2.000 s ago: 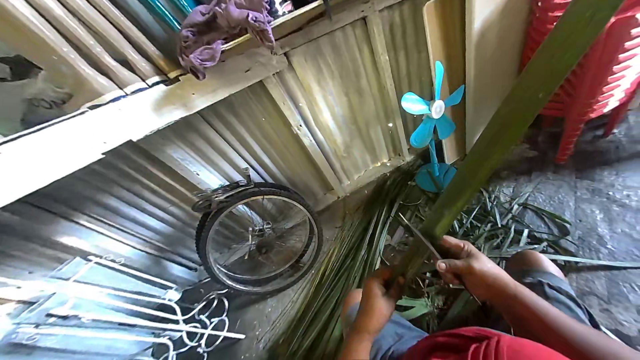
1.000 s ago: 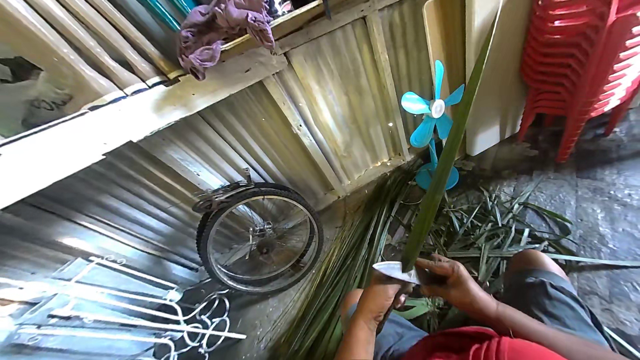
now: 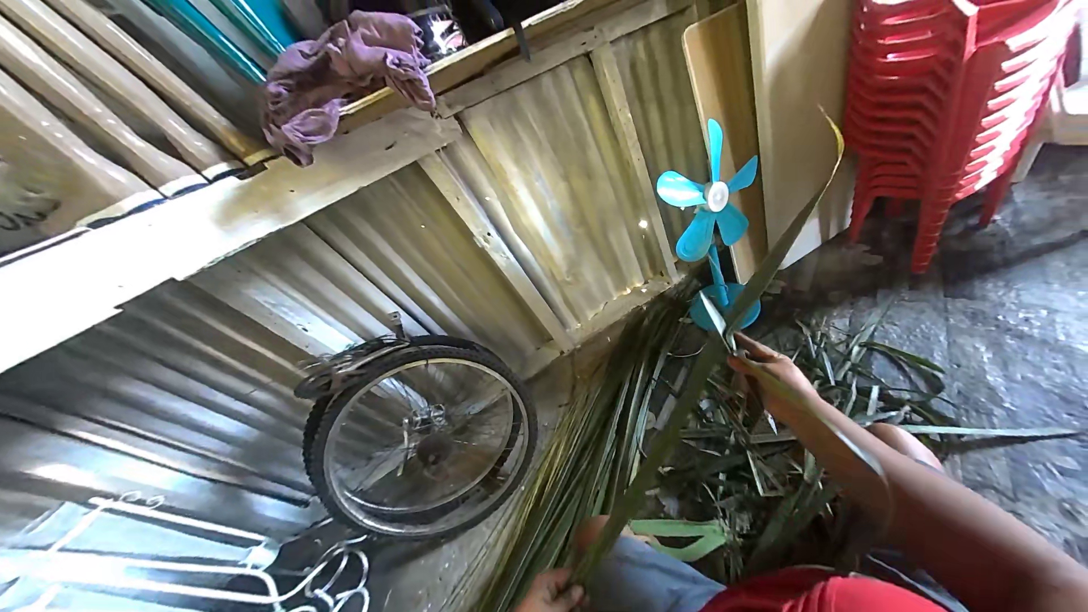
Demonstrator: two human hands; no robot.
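Observation:
A long green leaf strip [image 3: 680, 408] runs slantwise from the bottom of the view up past a blue fan. Its lower end is pinched in my left hand [image 3: 552, 591], partly cut off by the bottom edge. My right hand [image 3: 769, 370] holds a knife [image 3: 714, 316], blade pointing up and left against the leaf. A thin strip curls over my right forearm. To the left of the leaf lies a bundle of long narrow leaves [image 3: 586, 442]. Cut leaf pieces [image 3: 765, 484] lie in a heap under my right hand.
The blue fan [image 3: 716, 197] stands beyond the heap, against boards. Bicycle wheels [image 3: 425, 442] lean by the corrugated metal wall [image 3: 544, 161]. Stacked red plastic chairs [image 3: 943, 110] stand at upper right. A white metal frame [image 3: 195, 561] is at lower left, and a purple cloth [image 3: 348, 76] hangs above.
My left hand has moved down and left with the leaf's lower end, away from my right hand. My right hand has moved up along the leaf with the knife.

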